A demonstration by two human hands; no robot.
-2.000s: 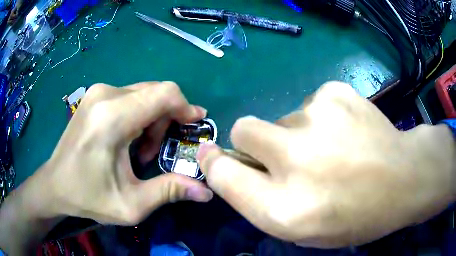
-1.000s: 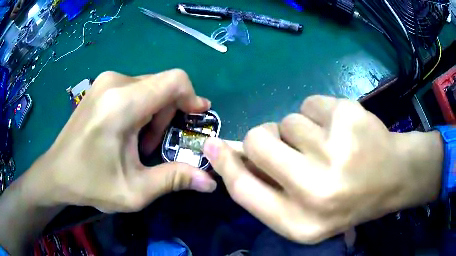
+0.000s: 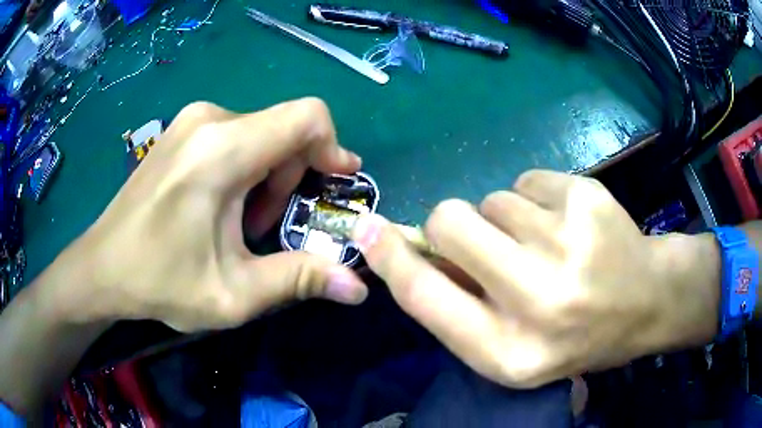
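An open smartwatch case [image 3: 327, 248] with a silver rim shows dark inner parts, yellow-gold flex and a white rectangle. My left hand [image 3: 200, 217] holds it between thumb and fingers at its left side, near the mat's front edge. My right hand [image 3: 543, 267] is closed on a slim pale tool [image 3: 415, 236], mostly hidden in the fingers; I cannot tell which tool. The right index fingertip presses on the inner parts at the case's right side, and the tool's tip is hidden.
Silver tweezers [image 3: 322, 47], a black marker pen [image 3: 418, 29] and a clear plastic piece [image 3: 404, 52] lie on the green mat [image 3: 468, 109]. A small module [image 3: 144, 136] lies behind my left hand. Cables, a fan [image 3: 689, 29] and a red tray [image 3: 745, 159] are at right. Scattered parts are at left.
Both hands and the case have shifted slightly up and right in the picture, as have the mat items. The right hand has tilted and its blue wristband now shows fully. The grips look the same.
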